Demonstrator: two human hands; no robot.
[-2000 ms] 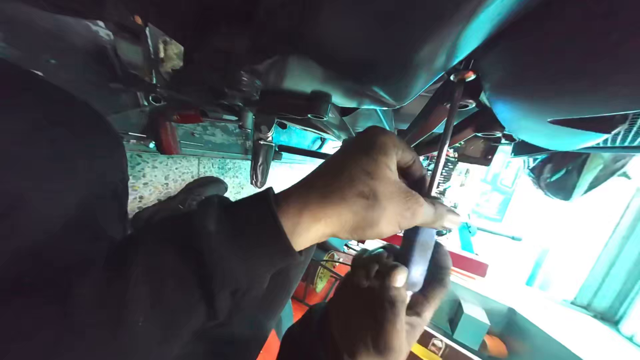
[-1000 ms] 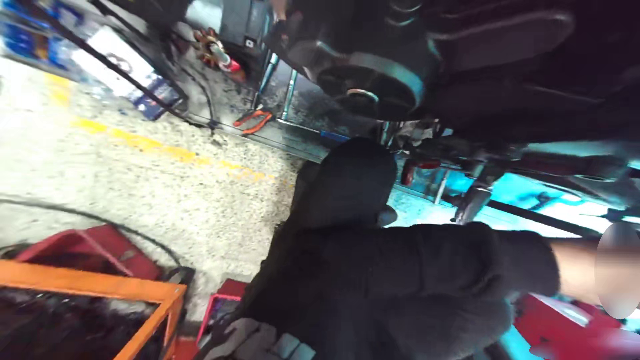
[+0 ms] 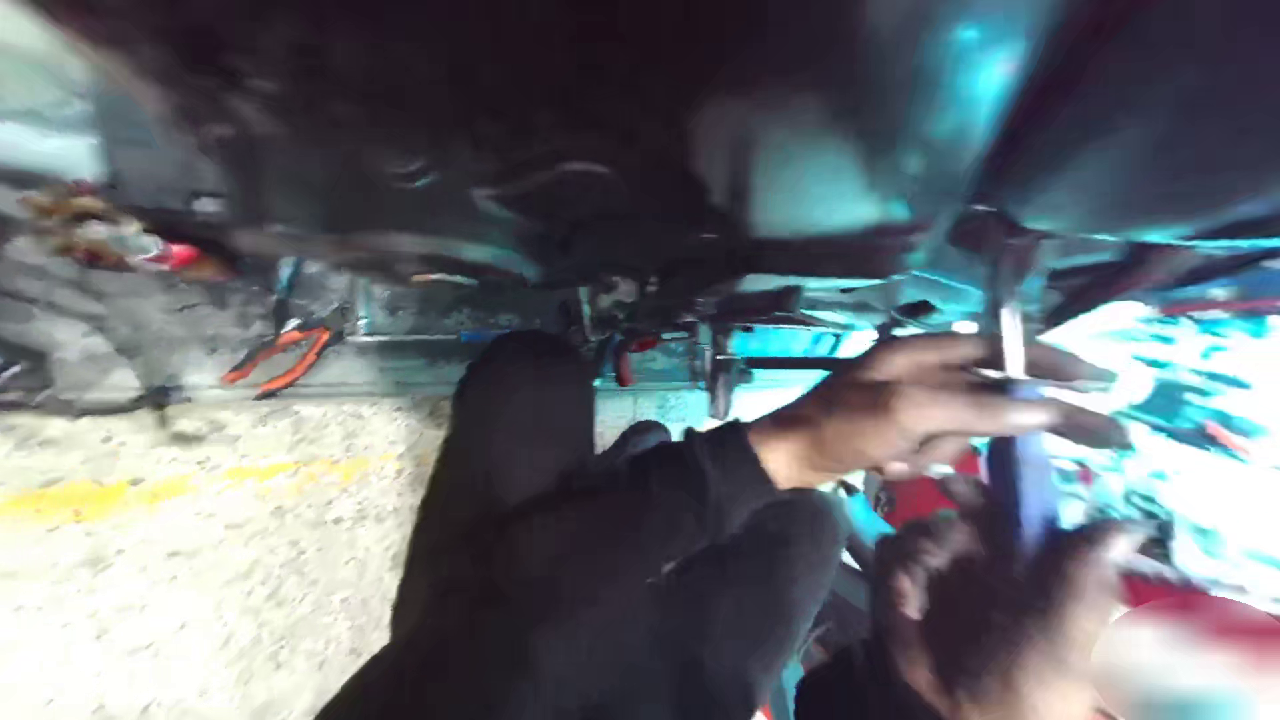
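My left hand [image 3: 925, 405] reaches in from the left, its fingers spread along both sides of a screwdriver [image 3: 1030, 470] where the metal shaft meets the blue handle. Around the lower end of that handle is my right hand [image 3: 990, 610], blurred and dark. The shaft runs upward to a dark round fitting [image 3: 985, 232] on the underside of a dark vehicle part [image 3: 830, 170]; its tip is hidden there. Both hands are close together, one above the other on the tool.
Orange-handled pliers [image 3: 280, 362] lie on the grey ledge at the left, with a red-tipped item [image 3: 175, 256] beyond them. My dark-clad leg [image 3: 520, 450] fills the middle. Speckled floor with a yellow line [image 3: 150, 492] is at lower left. Dark bodywork hangs low overhead.
The view swung toward the floor, then back to the hands. Two seconds ago both hands were also on the tool; one second ago it was out of view.
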